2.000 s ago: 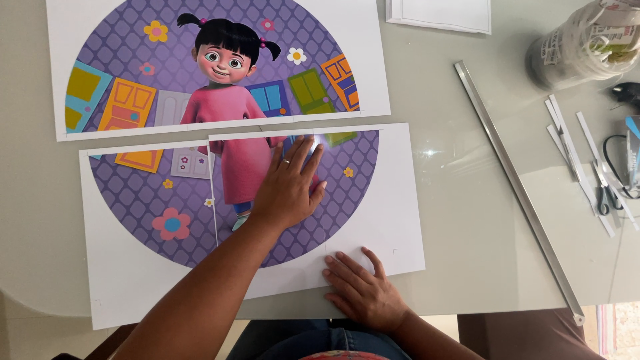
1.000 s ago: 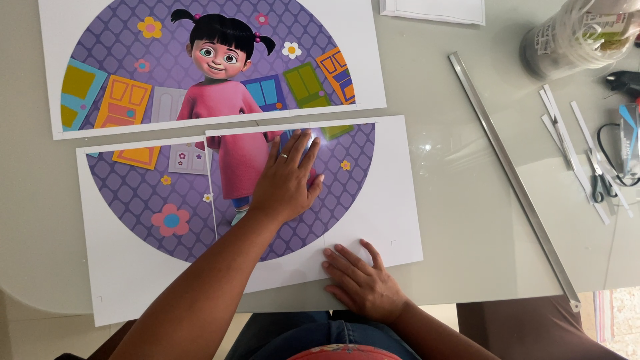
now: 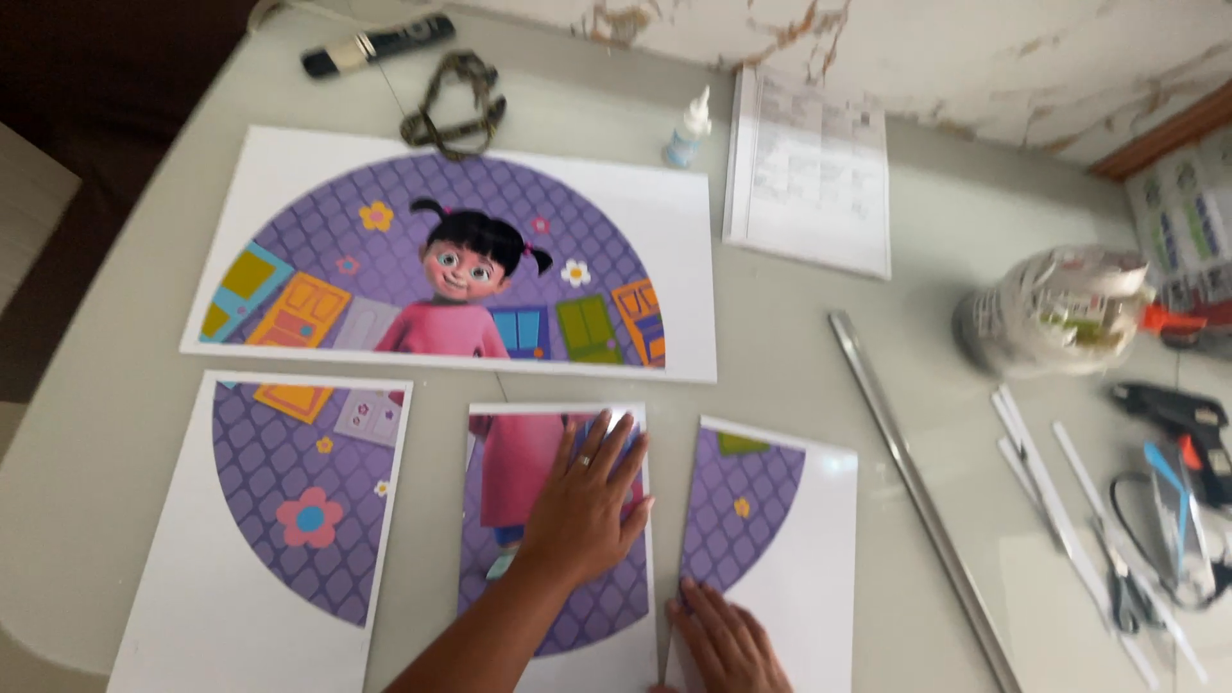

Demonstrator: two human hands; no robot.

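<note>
My left hand lies flat, fingers spread, on the middle printed panel, which shows a pink dress and purple tiles. My right hand rests at the left edge of the right printed panel, fingers close together. A gap of table separates these two panels. Further left lies another printed panel with a pink and blue flower. Above all three sits the large upper panel, a half circle with a cartoon child and coloured doors. The lower edges of the three lower panels are out of view.
A long metal strip lies to the right. Beyond it are a plastic jar, a black glue gun, scissors and white strips. A small bottle, a paper stack, a strap and a utility knife lie at the back.
The lower panels, earlier touching or overlapping as one picture, now lie apart with gaps between them. My right hand has moved to the right panel's left edge. The view has shifted, showing more of the table's back.
</note>
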